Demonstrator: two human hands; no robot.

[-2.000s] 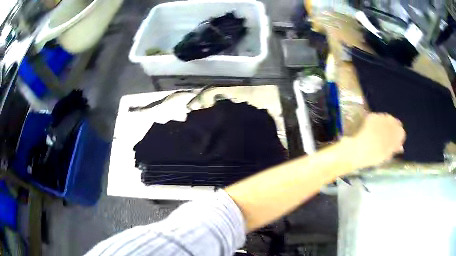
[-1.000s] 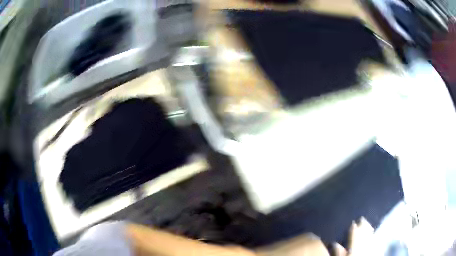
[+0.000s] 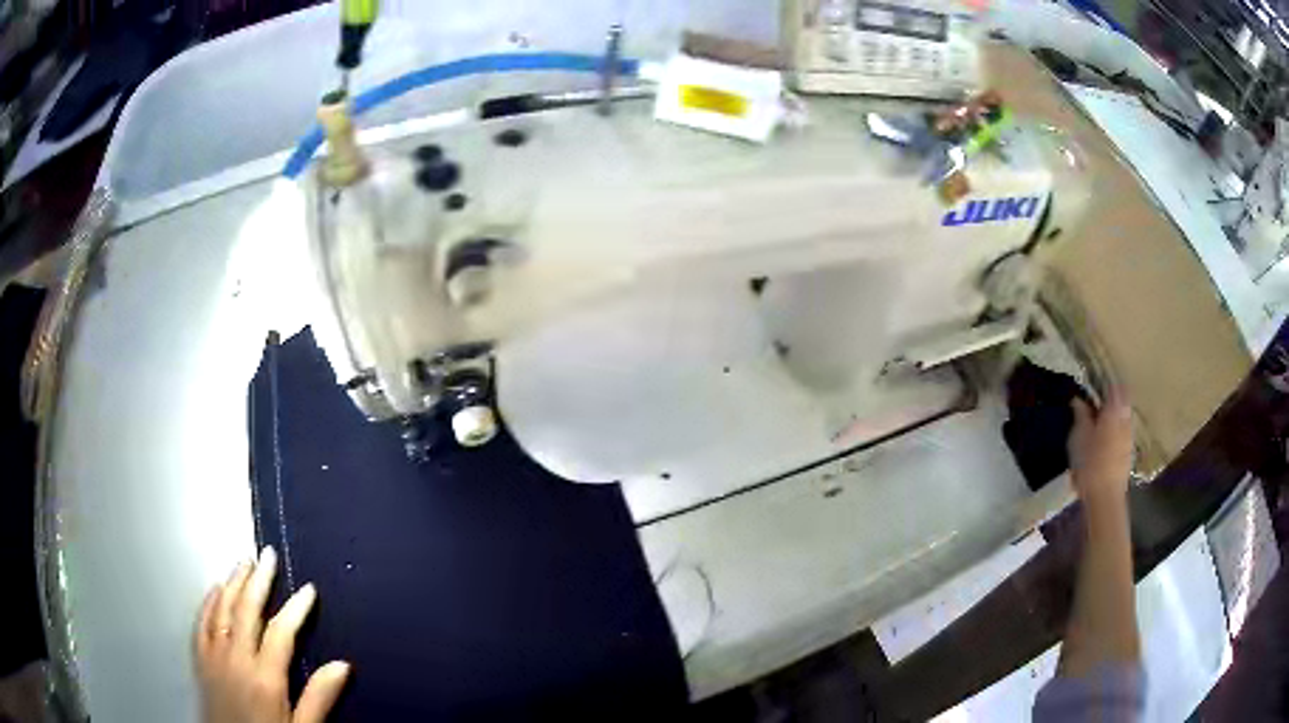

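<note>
A large dark garment panel [image 3: 467, 579] lies flat on the white table, its upper part under the sewing machine's head. A pale stitch line runs along its left edge. My left hand [image 3: 262, 643] rests on the panel's lower left edge with fingers apart. My right hand [image 3: 1100, 445] is at the right end of the machine, its fingers at a small dark cloth piece [image 3: 1040, 421]; the fingertips are partly hidden, but they appear to pinch its edge. The cream JUKI sewing machine [image 3: 636, 212] stands between and beyond my hands.
A blue hose [image 3: 495, 64] arches behind the machine head. A green-and-black tool [image 3: 354, 31] stands in a spool-shaped fitting. A control panel [image 3: 884, 50] and a small white box [image 3: 718, 96] are behind the arm. Brown cardboard [image 3: 1152, 269] is at right; the lamp glares at left.
The view has swung from the stacked cut panels and bins to the sewing machine. My left hand now lies on the garment panel, and my right hand is at the small dark cloth.
</note>
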